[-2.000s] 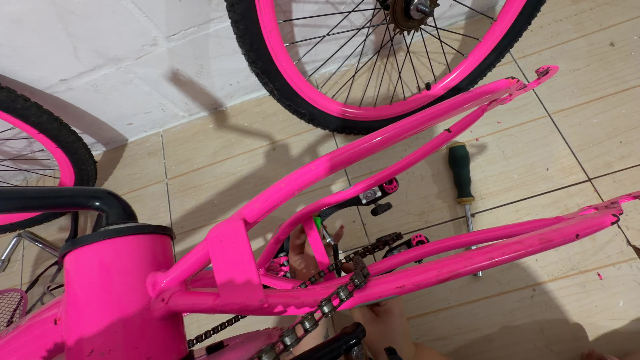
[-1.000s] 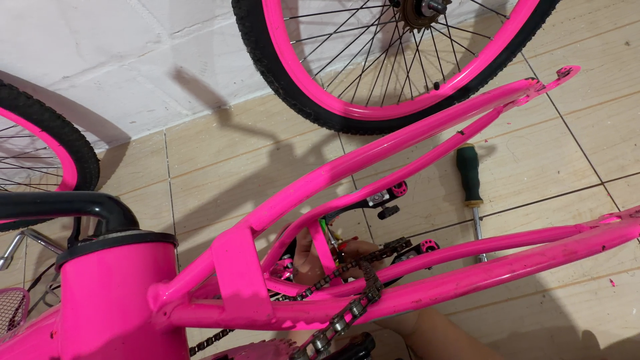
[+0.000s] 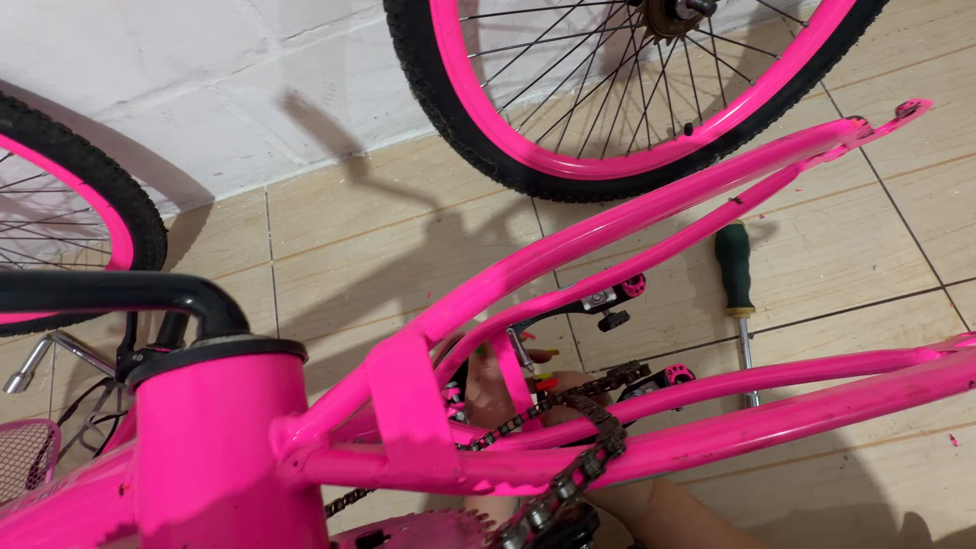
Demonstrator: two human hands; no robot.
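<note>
The pink bicycle frame [image 3: 579, 236] crosses the view, its paired rear tubes reaching right. Behind its pink cross bridge [image 3: 512, 374] my left hand [image 3: 488, 385] is partly visible, close to a small metal rod or bolt [image 3: 521, 351]. My right hand [image 3: 576, 390] lies just right of the bridge, fingers bent towards it and partly covered by the tubes and chain. What either hand grips is hidden. Black brake arms with pads [image 3: 602, 300] show beyond the tubes. A dark bicycle chain [image 3: 598, 427] drapes over the lower tube, above a pink toothed chainring [image 3: 427, 530].
A pink-rimmed wheel [image 3: 602, 168] leans by the white wall at the top; another wheel [image 3: 141, 221] is at left. A green-handled screwdriver [image 3: 734, 267] lies on the tiled floor, partly behind the frame. A metal wrench [image 3: 46, 358] and a pink mesh basket [image 3: 30, 457] are at left.
My right hand has moved from below the lower tube, where it showed two seconds ago, to beside the cross bridge. My left hand remains behind the bridge.
</note>
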